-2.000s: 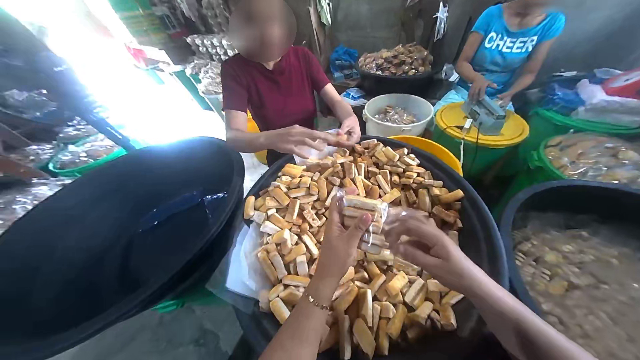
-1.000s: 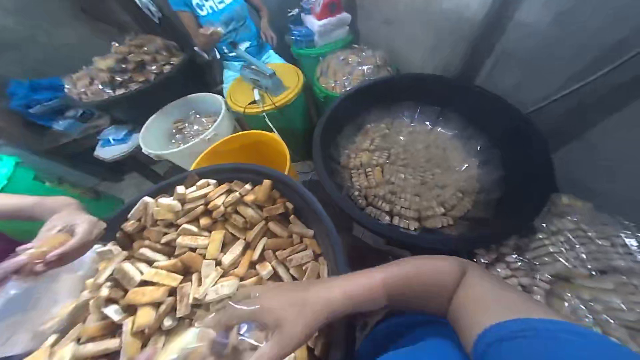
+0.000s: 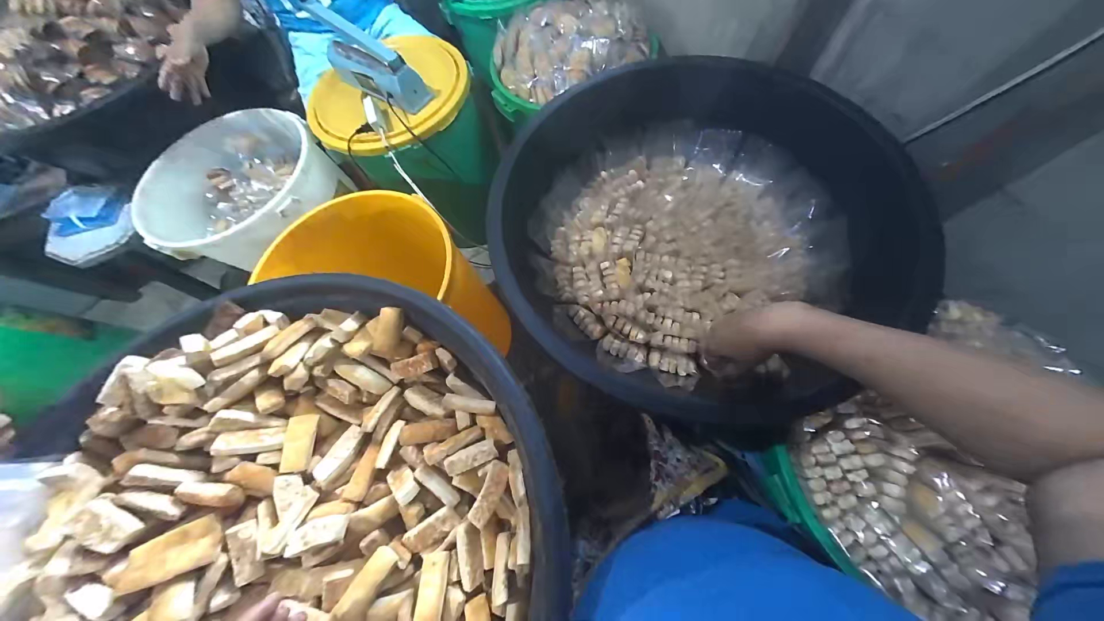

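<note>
My right hand [image 3: 743, 338] reaches into a large black tub [image 3: 897, 216] and rests at the near side of many clear plastic packs of pale bread-like sticks [image 3: 655, 267]. Its fingers are blurred and partly hidden, so whether they hold a pack cannot be told. Only fingertips of my left hand [image 3: 274, 609] show at the bottom edge, among loose toasted bread-like sticks [image 3: 297, 444] heaped in a dark round tub [image 3: 539, 483]. What my left hand holds is out of view. A piece of clear plastic [image 3: 21, 509] lies at the left edge of the heap.
Between the tubs stands a yellow bucket [image 3: 362, 246], beside a white bucket [image 3: 220, 185]. A blue sealing device [image 3: 379, 73] sits on a yellow lid [image 3: 440, 69]. A green-rimmed container of packs [image 3: 871, 483] is at lower right. Another person's hand [image 3: 184, 65] is at upper left.
My right hand has moved from above the loose sticks into the black tub of packs. The view has swung right since the first frame. The clear pack seen in my hands then is no longer distinguishable.
</note>
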